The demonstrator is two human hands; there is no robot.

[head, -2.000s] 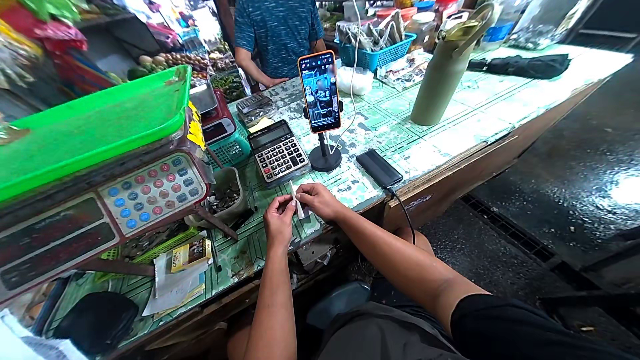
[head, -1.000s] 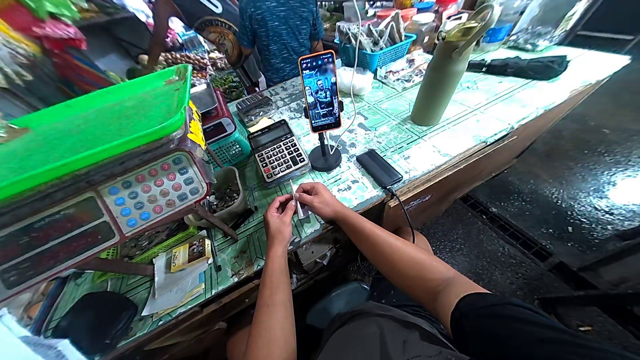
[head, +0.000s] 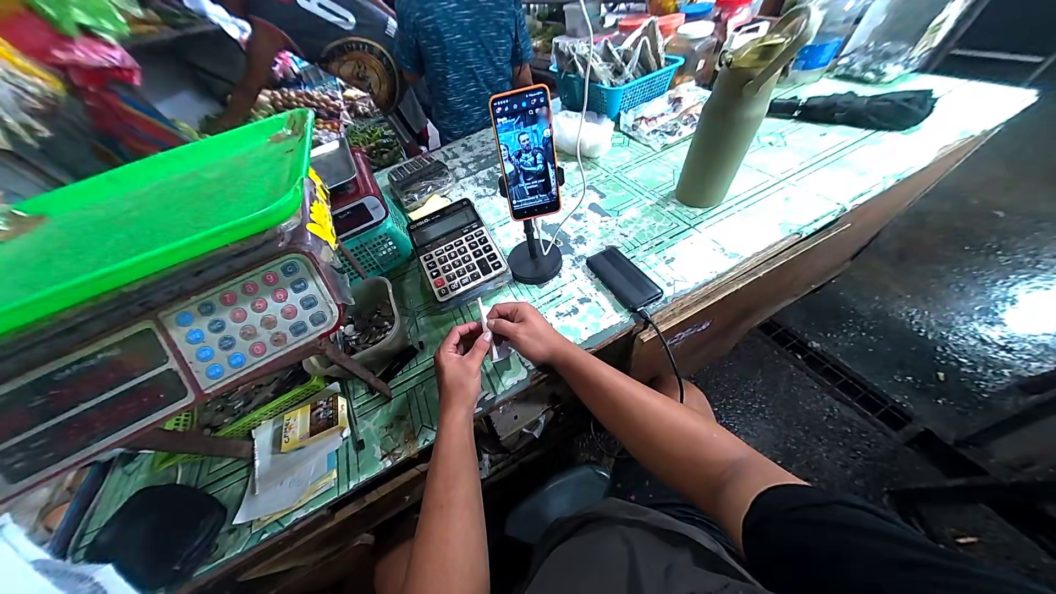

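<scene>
Over the near edge of the green patterned counter, my left hand [head: 462, 356] and my right hand [head: 523, 330] meet. Both pinch a thin, pale strip [head: 484, 318], perhaps paper; its exact kind cannot be told. A whitish piece [head: 501, 351] hangs just below the fingers. Beyond my hands lies a desk calculator [head: 462, 254]. A smartphone in an orange case [head: 526, 153] stands upright on a round-based holder [head: 535, 261], its screen lit. To the right of the holder, a black power bank [head: 624, 279] with a cable plugged in rests on the counter.
At left stands a digital scale [head: 252, 318] with a green tray [head: 165, 210]. Near it are a tub of coins [head: 371, 326] and papers [head: 289, 462]. An olive flask [head: 726, 132], a folded black umbrella [head: 858, 110] and a blue basket [head: 619, 92] stand farther back. Two people are across the counter.
A person in a dark printed shirt has come further into view at the back left. The picture on the phone screen has changed. My hands have stayed in about the same place.
</scene>
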